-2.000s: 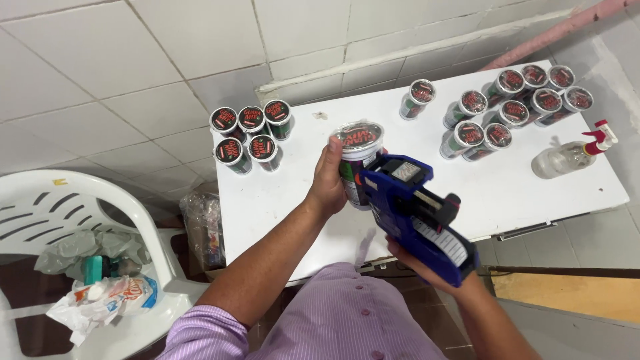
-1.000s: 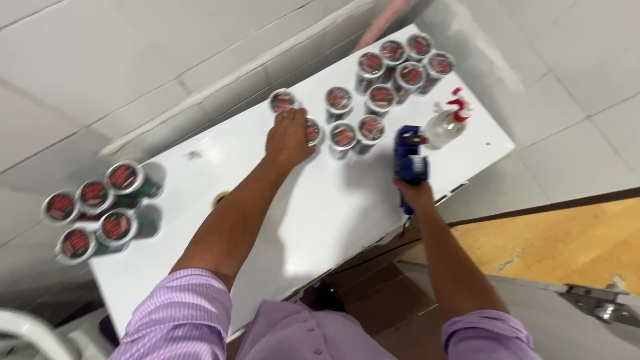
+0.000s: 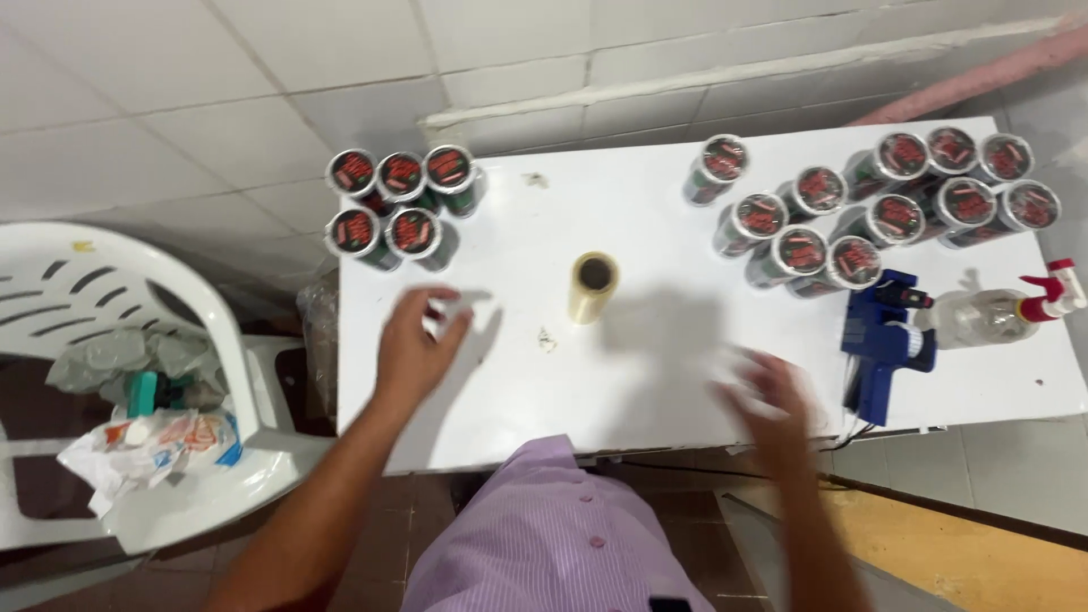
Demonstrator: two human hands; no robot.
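Observation:
My left hand [image 3: 418, 344] is over the left part of the white table [image 3: 527, 399], thumb and fingers apart, holding nothing. Just beyond it stands a small group of dark canisters with clear lids [image 3: 415, 231]. Blurred by motion, my right hand [image 3: 765, 391] hovers near the front edge with nothing in it. A blue price label gun [image 3: 884, 347] lies to its right. Between my hands stands a roll of clear tape [image 3: 591, 289], upright. Several more canisters [image 3: 788, 255] stand on the right half, one [image 3: 716, 170] a little apart at the back.
A spray bottle with a red and white trigger [image 3: 977, 319] lies beside the label gun. At left is a white plastic chair [image 3: 221, 340] with plastic bags [image 3: 161, 442] on it. A tiled wall [image 3: 527, 93] borders the table's back, with a pink pipe [image 3: 977, 76] at right.
The label gun, in my right hand in both earlier frames, now lies on the table. My left hand has left the canisters it was touching at the back and moved left.

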